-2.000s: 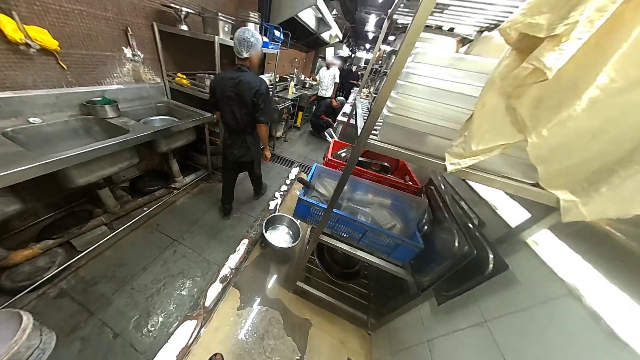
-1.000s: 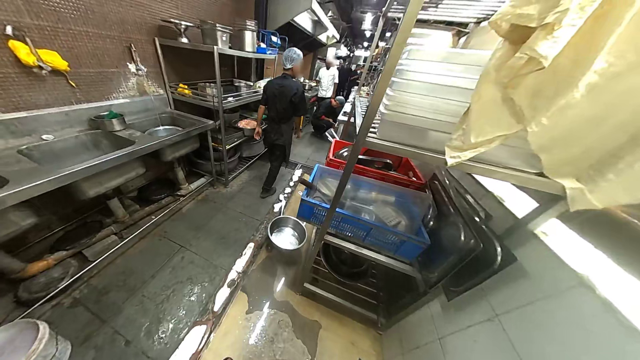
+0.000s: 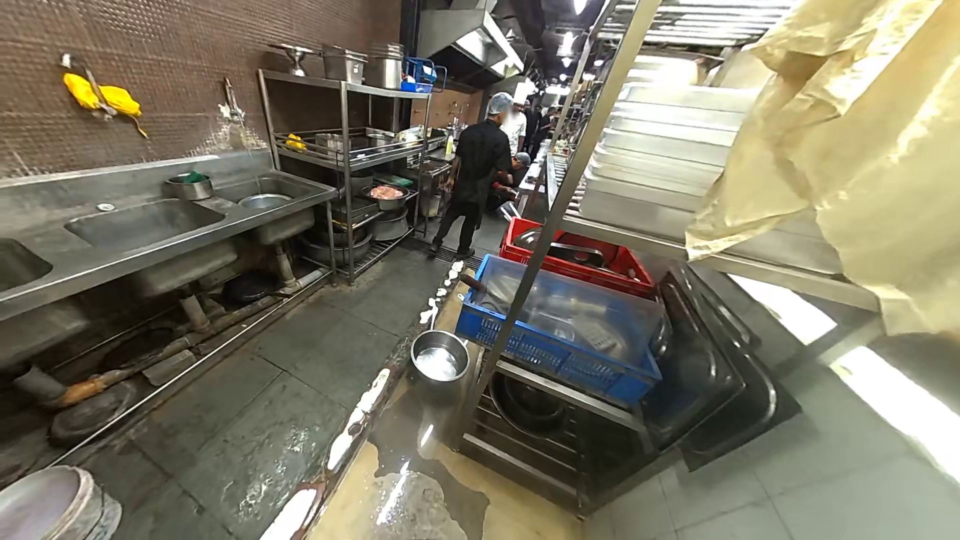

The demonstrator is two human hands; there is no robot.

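Note:
Neither of my hands is in view. A round metal pot (image 3: 440, 357) stands on the wet ledge beside a metal rack, with something pale or shiny inside it. On the rack, a blue plastic crate (image 3: 559, 330) holds clear items, partly under a clear sheet. Behind it sits a red plastic crate (image 3: 576, 257) with metal pans in it. Stacked metal trays (image 3: 667, 142) fill the shelf above, and a cream cloth or sheet (image 3: 847, 150) hangs in front of them at the right. Dark trays (image 3: 694, 360) lean beside the rack.
A steel sink counter (image 3: 150, 217) runs along the left wall, with a metal shelf (image 3: 345, 150) of pots past it. A pale bucket (image 3: 56, 502) stands at the lower left. One person in black (image 3: 480, 165) is in the aisle; other people are farther back. The floor (image 3: 247, 420) looks wet.
The person in black has moved farther away along the aisle, from beside the sink counter to past the metal shelf. The view has shifted slightly.

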